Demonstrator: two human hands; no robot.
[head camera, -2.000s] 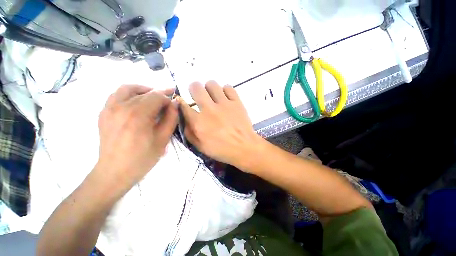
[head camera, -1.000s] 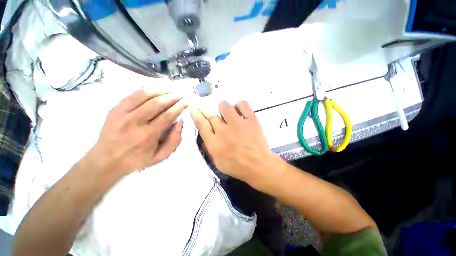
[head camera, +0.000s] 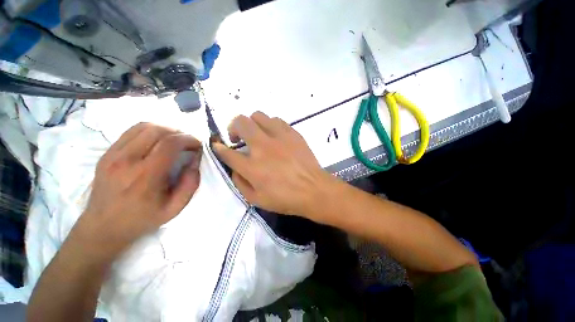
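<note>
The white lining (head camera: 183, 251) lies over the left of the machine bed and down onto my lap, with dark stitched seam lines. A narrow dark edge strip (head camera: 212, 122) runs along its right edge, up toward the presser foot. My left hand (head camera: 145, 173) rests on the lining left of the edge, fingers bent and fingertips at the cloth. My right hand (head camera: 271, 163) pinches the edge strip between thumb and index finger, just below the needle area. The sewing machine head (head camera: 107, 56) is above my hands. Plaid shell fabric (head camera: 14, 220) shows at the far left.
Scissors (head camera: 378, 119) with one green and one yellow handle loop lie on the machine bed (head camera: 290, 63), right of my hands. A measuring tape (head camera: 454, 129) runs along the front table edge. A thin white-handled piece (head camera: 498, 94) is at the bed's right end.
The view tilted toward the machine and back. My left hand has moved left and down from the needle. My right hand stays by the edge, where the dark strip shows again.
</note>
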